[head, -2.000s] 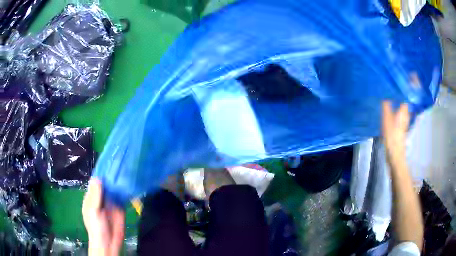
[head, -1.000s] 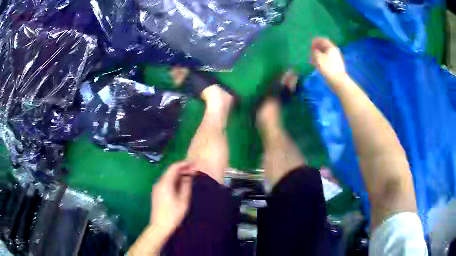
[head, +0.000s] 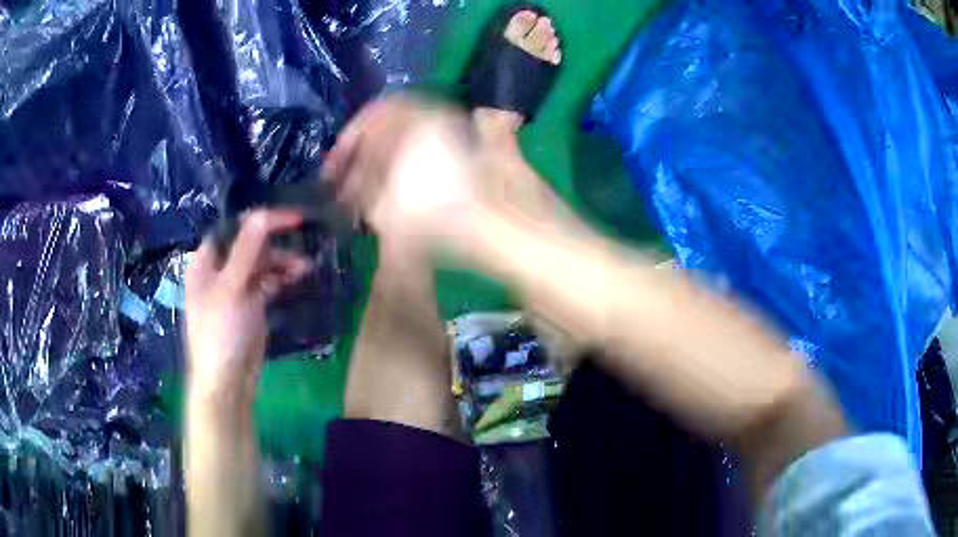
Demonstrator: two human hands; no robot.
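My left hand (head: 236, 288) is at left centre, palm inward with fingers curled and apart, over dark plastic-wrapped goods. My right hand (head: 404, 168) is blurred and reaches across my leg from the right, its fingers pointing left. A dark blurred shape (head: 289, 196) lies between the two hands; whether either hand holds it is unclear. A dark wrapped bundle (head: 310, 309) shows below it, partly hidden by my left hand. More dark garments under shiny clear plastic (head: 79, 89) fill the upper left.
A large blue plastic sack (head: 788, 199) lies slumped along the right side. A low box of small items (head: 507, 372) sits between my legs. My sandalled foot (head: 515, 63) is at top centre on the green floor (head: 578, 157). Dark wrapped goods (head: 84, 482) line the lower left.
The blue sack, earlier spread open between both hands, was let go and lies at the right. My right hand has swung left across my leg; my left hand has moved left and up.
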